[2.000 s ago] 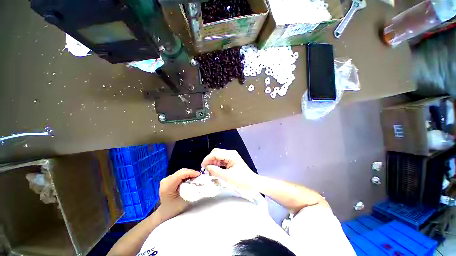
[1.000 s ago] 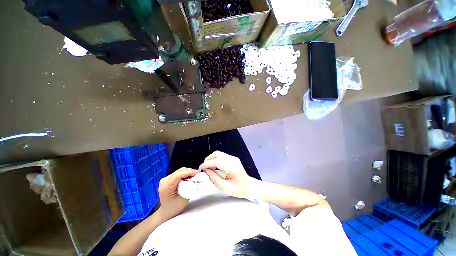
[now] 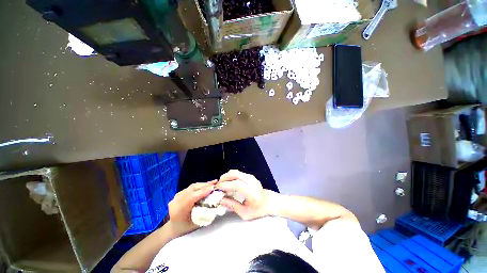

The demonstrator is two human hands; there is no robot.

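A white to cream plush piece (image 3: pixel 205 211) is held over the lap between my two hands. My left hand (image 3: pixel 187 205) grips its left side. My right hand (image 3: pixel 243 196) holds its right and upper part, with the fingertips of both hands meeting at its top edge. Whether a small part is between the fingertips is hidden. The dark green hand press (image 3: pixel 117 34) stands on the table, its base plate (image 3: pixel 193 113) at the table's edge. A pile of dark eyes (image 3: pixel 238 71) lies right of it, beside a pile of white washers (image 3: pixel 299 72).
Behind the piles stand a carton of dark parts (image 3: pixel 251 29) and a carton of white parts (image 3: pixel 320 32). A wrench (image 3: pixel 379 18), a phone (image 3: pixel 348 76) on clear plastic and a bottle (image 3: pixel 446 26) lie right. A brown carton (image 3: pixel 91 213) and blue crate (image 3: pixel 147 192) stand lower left.
The plush piece has been turned and bunched up between my hands, showing a cream part lower down. My right hand has closed further over it. The view has shifted slightly.
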